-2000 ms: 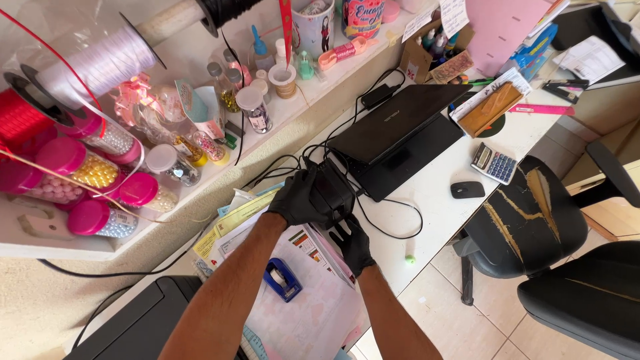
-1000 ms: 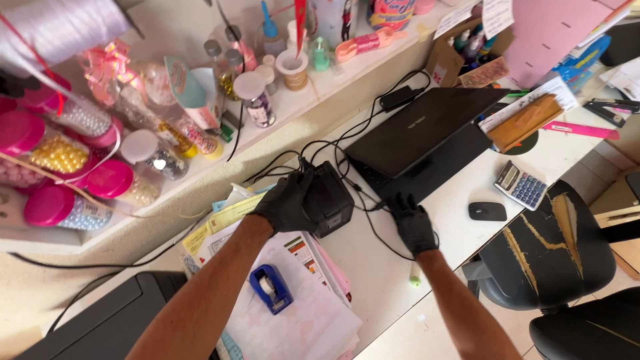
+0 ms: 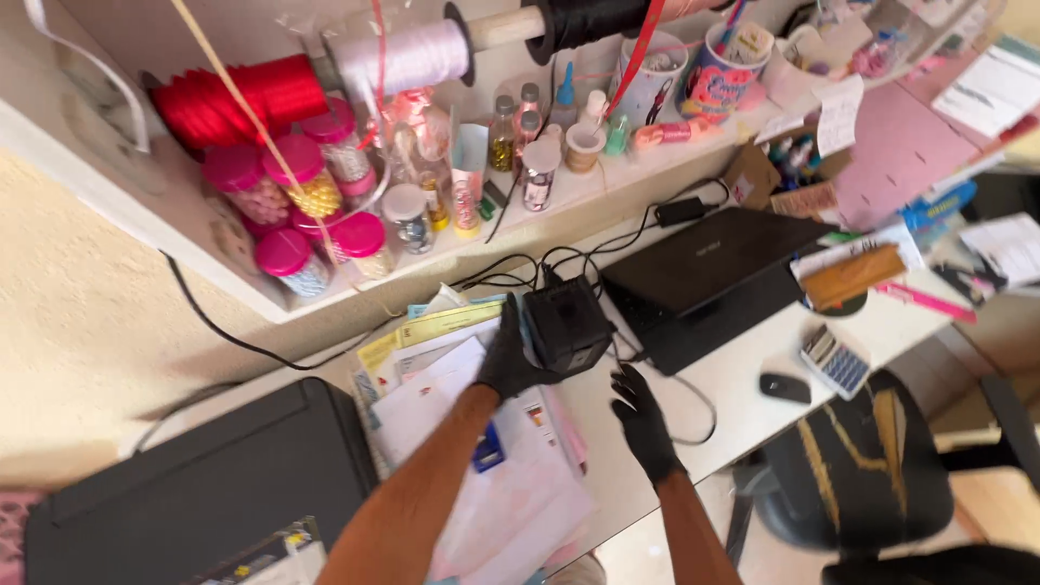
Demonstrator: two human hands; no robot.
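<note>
A black boxy device (image 3: 569, 325) with cables at its back stands on the white desk beside the paper stack. My left hand (image 3: 513, 353), in a black glove, grips its left side and lower front edge. My right hand (image 3: 643, 422), gloved too, is just right of and below the device, fingers spread, by a thin black cable (image 3: 705, 398); whether it touches the cable is unclear. Behind lies a half-closed black laptop (image 3: 715, 260). A blue tape dispenser (image 3: 488, 448) rests on the papers (image 3: 455, 390), partly hidden by my left forearm.
Above the desk, a shelf (image 3: 455, 258) holds pink-lidded bead jars (image 3: 288, 260), small bottles and ribbon spools (image 3: 244, 97). A black printer (image 3: 211, 479) stands at the left. A mouse (image 3: 785, 387), a calculator (image 3: 837, 361) and a torn black chair (image 3: 853, 463) are at the right.
My right hand was at the device's front two seconds ago, moved off toward the laptop, and is now back near the device. My left hand has stayed at the device.
</note>
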